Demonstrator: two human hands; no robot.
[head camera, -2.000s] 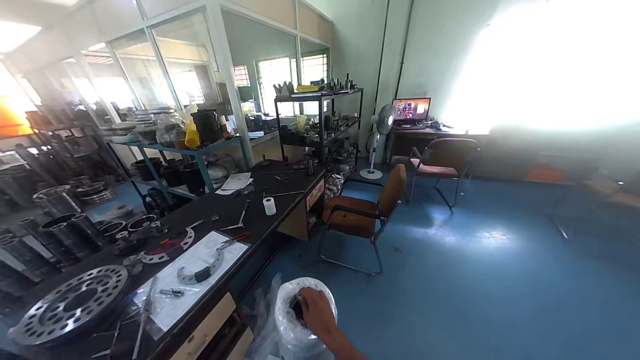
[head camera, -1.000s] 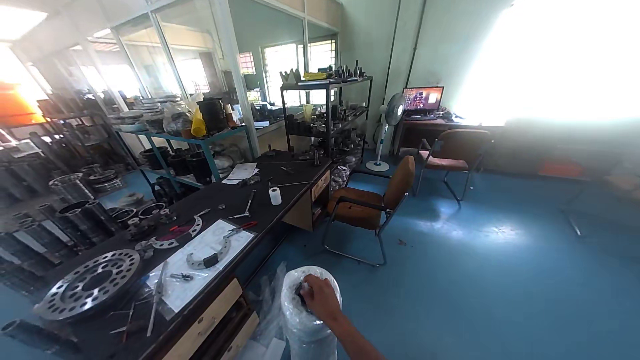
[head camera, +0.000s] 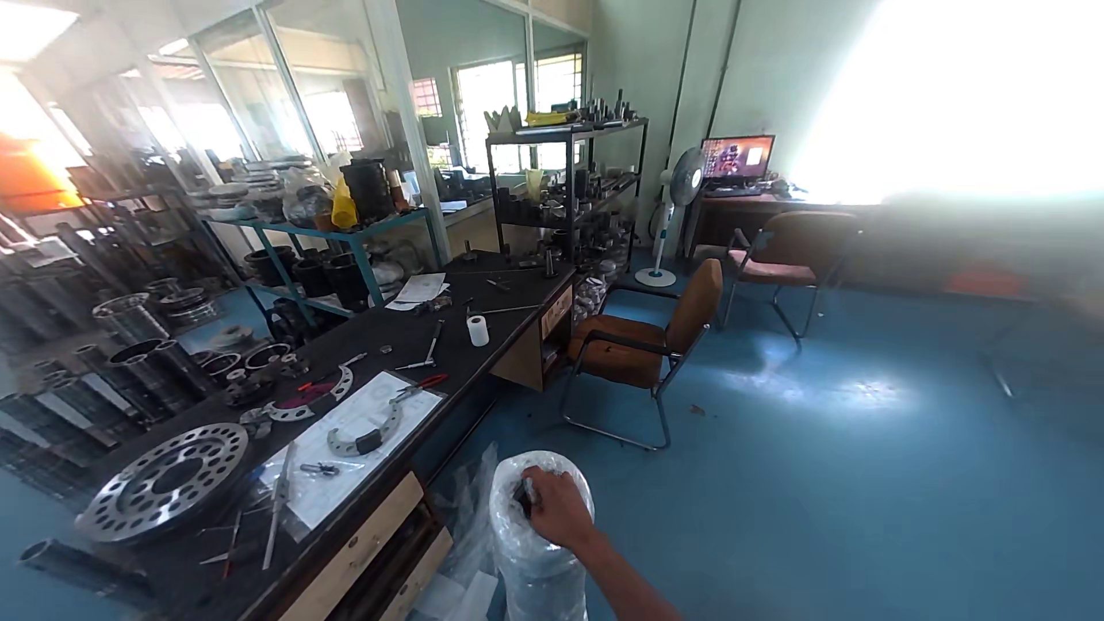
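My right hand (head camera: 559, 507) reaches in from the bottom right and rests at the top of an upright roll of clear plastic wrap (head camera: 542, 569). Its fingers curl over the inner edge, by the dark hole at the roll's centre; the fingertips are partly hidden, so whether they grip the edge is unclear. Loose clear film (head camera: 474, 509) hangs at the roll's left side, beside the workbench (head camera: 345, 552). My left hand is out of view.
On the bench lie a large perforated metal disc (head camera: 226, 438), an outside micrometer (head camera: 369, 442) on paper, and a white roll (head camera: 478, 330). A brown armchair (head camera: 630, 345) stands beyond the plastic roll. Metal tubes (head camera: 142, 379) stand at left, a pedestal fan (head camera: 664, 224) behind.
My right hand stays at the top of the plastic roll throughout. The view has shifted a little, and more of the roll's side shows than two seconds ago.
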